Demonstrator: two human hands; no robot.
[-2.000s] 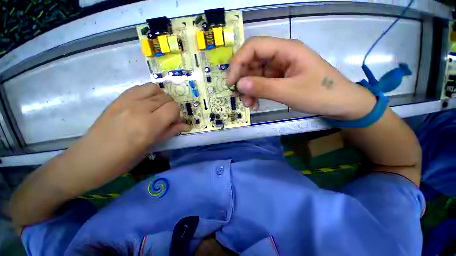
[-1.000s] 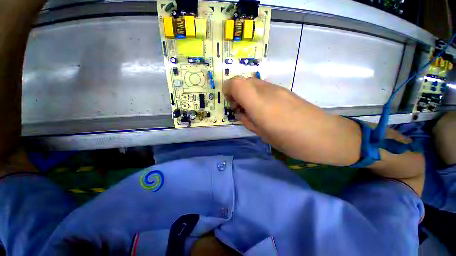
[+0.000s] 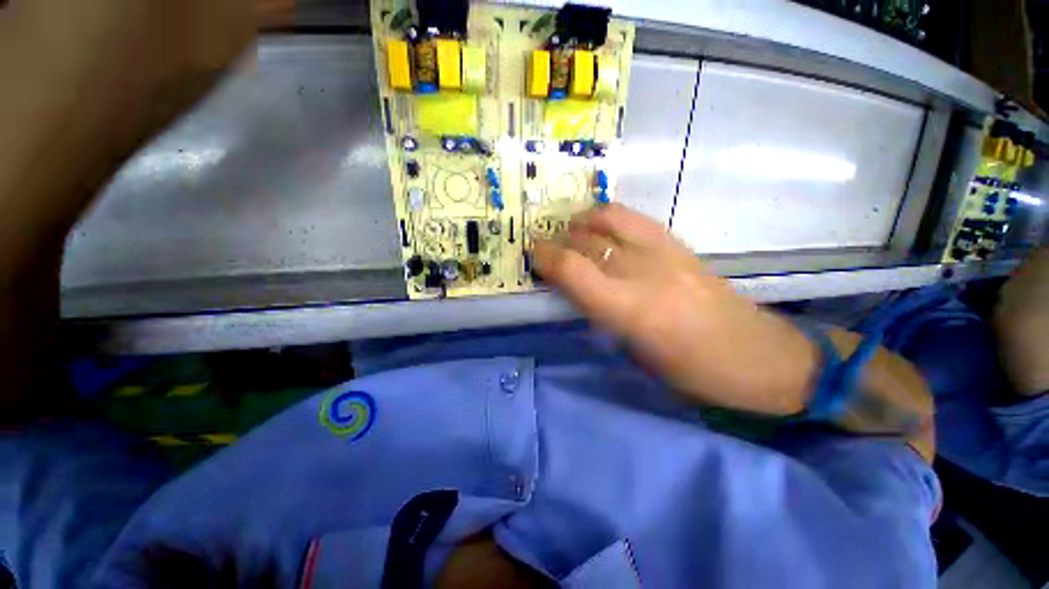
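Note:
The cream-yellow circuit board (image 3: 512,173), with two like halves side by side, lies on the metal track between the rails. Each half bears yellow blocks, a black block at the far edge and small blue parts. My right hand (image 3: 627,276) is over the near part of the right half, blurred, with fingers bent; whether it holds anything is hidden. A blue strap (image 3: 840,374) is on that wrist. My left arm fills the upper left, large and blurred; the hand's fingers are cut off by the picture's edge.
A second populated board (image 3: 987,196) lies on the track at the far right. Another person's arm (image 3: 1027,328) and blue clothing show beside it. The near metal rail (image 3: 265,328) runs in front of me. Dark trays show at the top right.
My left hand was at the board two seconds ago; since then that arm has gone to the upper left. My right hand has moved slightly right and towards me since one second ago.

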